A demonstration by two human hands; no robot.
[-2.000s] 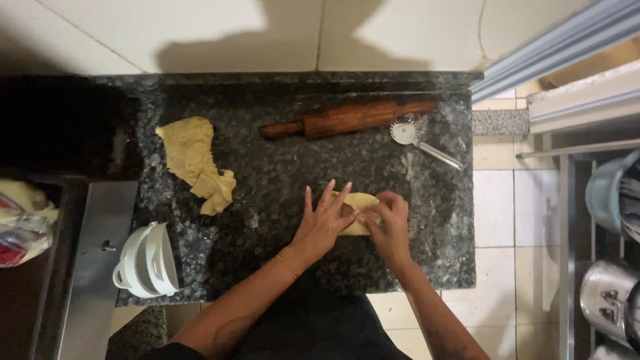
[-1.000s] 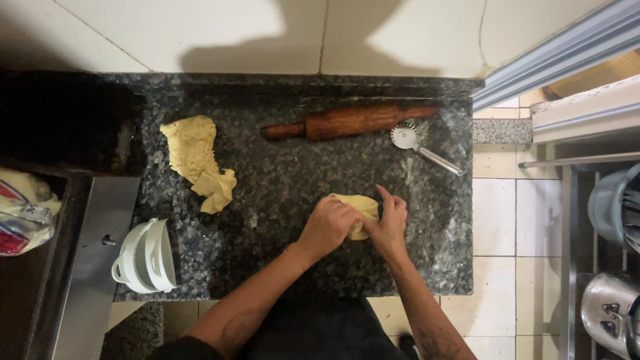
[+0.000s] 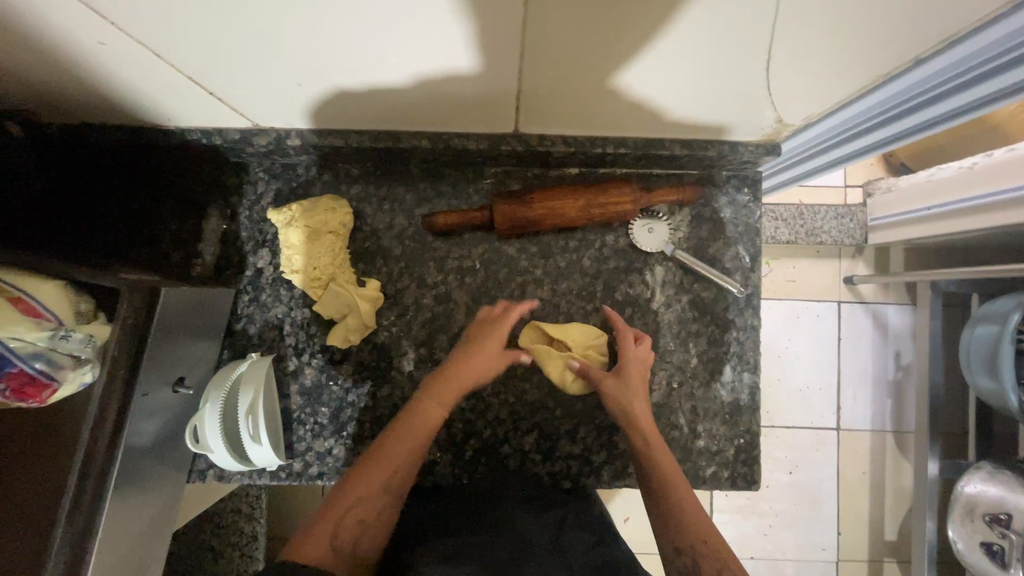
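A partly folded piece of dough (image 3: pixel 566 352) lies on the dark granite countertop (image 3: pixel 448 280), its edges raised around a hollow. At its left side is my left hand (image 3: pixel 486 344), fingers spread and curved, the thumb close to the dough's edge; whether they touch is unclear. My right hand (image 3: pixel 626 368) grips the right side of the dough, thumb on top near the lower edge. Farther back lie a wooden rolling pin (image 3: pixel 568 208) and a fluted metal pastry wheel (image 3: pixel 652 232). A larger lump of dough (image 3: pixel 316 244) with crumpled scraps sits to the left.
A white plastic dough press (image 3: pixel 240 412) stands near the counter's front left. A plastic bag (image 3: pixel 48 340) lies at far left, beside a metal edge (image 3: pixel 160 416). A tiled wall (image 3: pixel 400 64) rises behind. Metal shelving (image 3: pixel 926 384) with a bowl and a pot lid is at right.
My left hand has moved off the top of the dough to its left side, with its fingers opening. The dough now shows raised edges around a hollow.
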